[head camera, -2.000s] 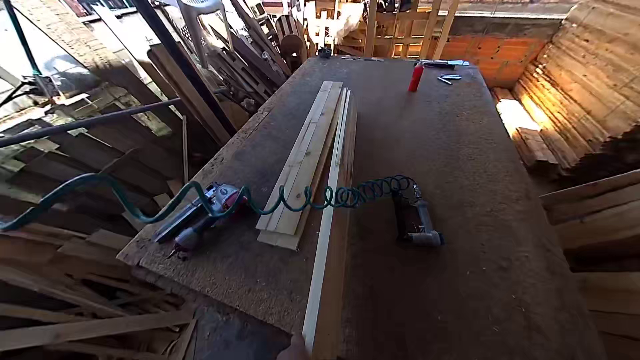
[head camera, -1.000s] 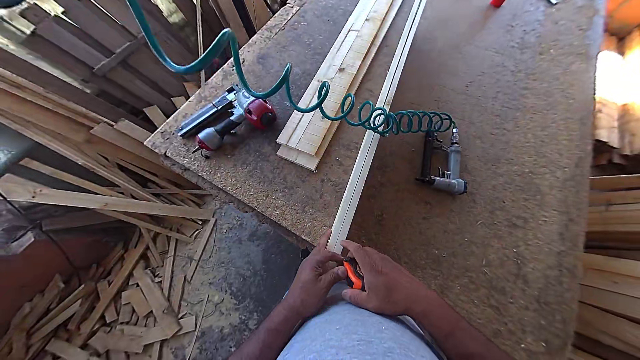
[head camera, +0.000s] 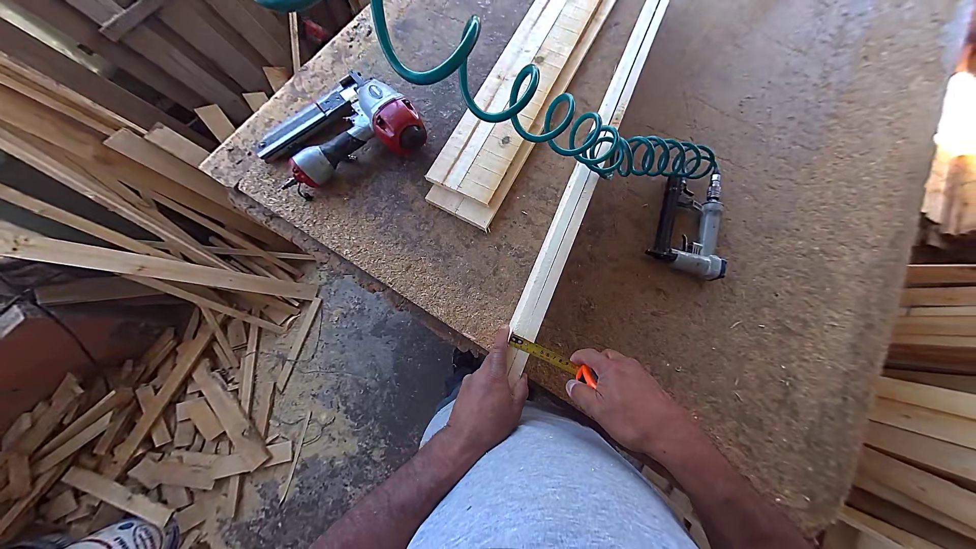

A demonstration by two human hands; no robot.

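Observation:
Two narrow wooden strips (head camera: 568, 221) lie side by side on the workbench, their near ends reaching past its edge. My left hand (head camera: 492, 393) grips these ends and touches the tip of a yellow tape measure blade (head camera: 543, 354). The blade runs across the strips to my right hand (head camera: 621, 393), which is closed around an orange tape measure (head camera: 585, 375), mostly hidden by the fingers. Left of the strips lies a stack of short boards (head camera: 503, 122). To the right rests a grey and black pneumatic stapler (head camera: 690, 229), joined to a green coiled air hose (head camera: 564, 126).
A red and silver pneumatic nailer (head camera: 351, 130) lies near the left edge of the particleboard bench top (head camera: 770, 335). Offcuts (head camera: 206, 435) and long slats (head camera: 152, 263) are heaped on the floor at left. Stacked boards (head camera: 926, 427) stand at right.
The view has tilted down toward the near end of the bench. Both hands were together at the strip ends one second ago; my right hand is now farther right, with tape blade showing between them.

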